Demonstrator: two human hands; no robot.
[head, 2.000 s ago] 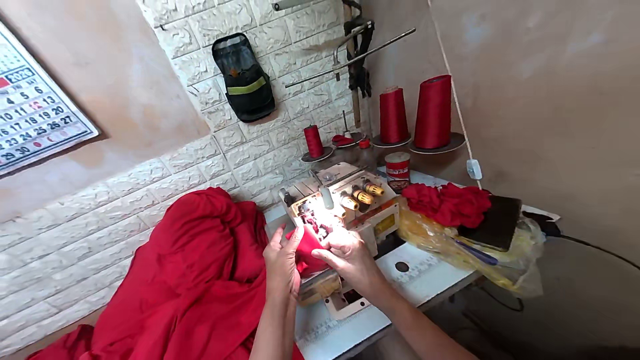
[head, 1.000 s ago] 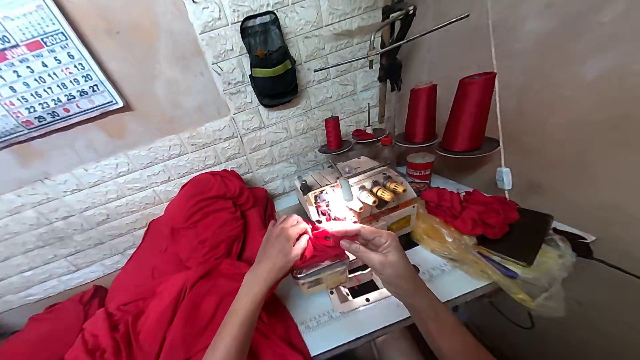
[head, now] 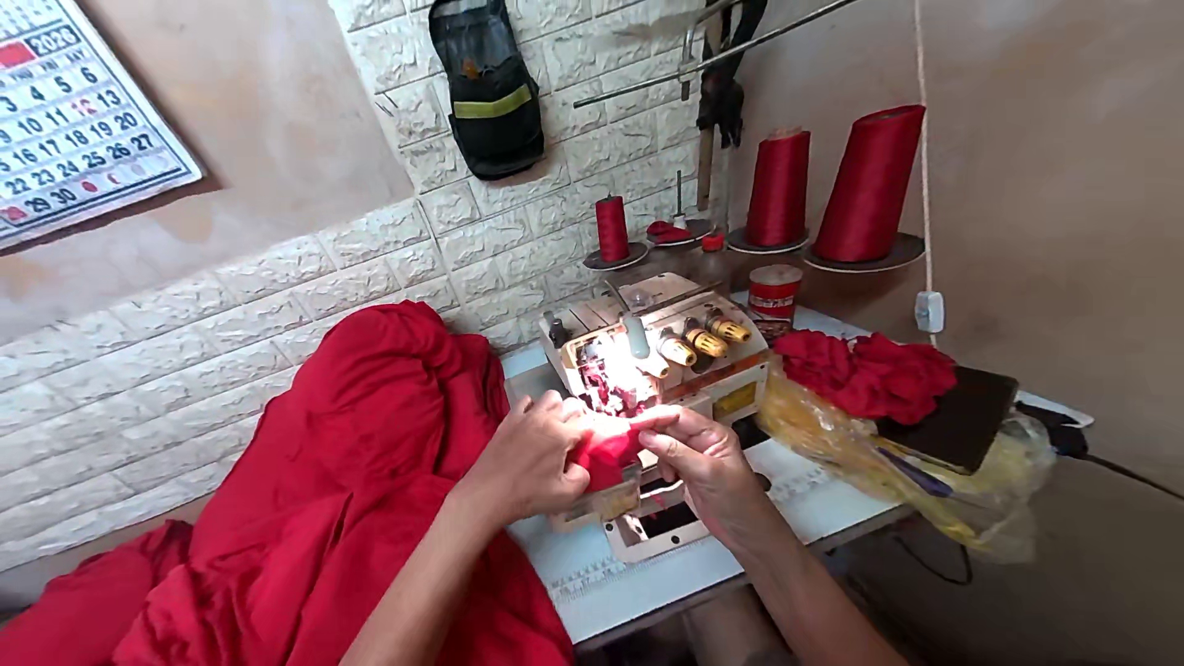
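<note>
A small piece of red fabric (head: 606, 453) is stretched between my two hands in front of an overlock sewing machine (head: 689, 338). My left hand (head: 532, 458) grips its left side with curled fingers. Thumb and forefinger of my right hand (head: 698, 453) pinch the right edge. The machine's lamp lights the needle area brightly, and my fingers and the glare partly hide it. Left of the machine lies a large heap of red cloth (head: 370, 444), reaching past my left forearm.
Red thread cones (head: 780, 190) stand on holders behind the machine, near a red tin (head: 774, 291). Gathered red fabric (head: 865, 375), a dark flat object (head: 971, 421) and a yellowish plastic bag (head: 832, 453) lie at the right of the white table (head: 601, 601). A switch cord (head: 930, 310) hangs there.
Both hands have shifted their hold on the small red fabric; my left hand was upright beside it two seconds ago and now lies over its left side. The fabric stays at the machine's front.
</note>
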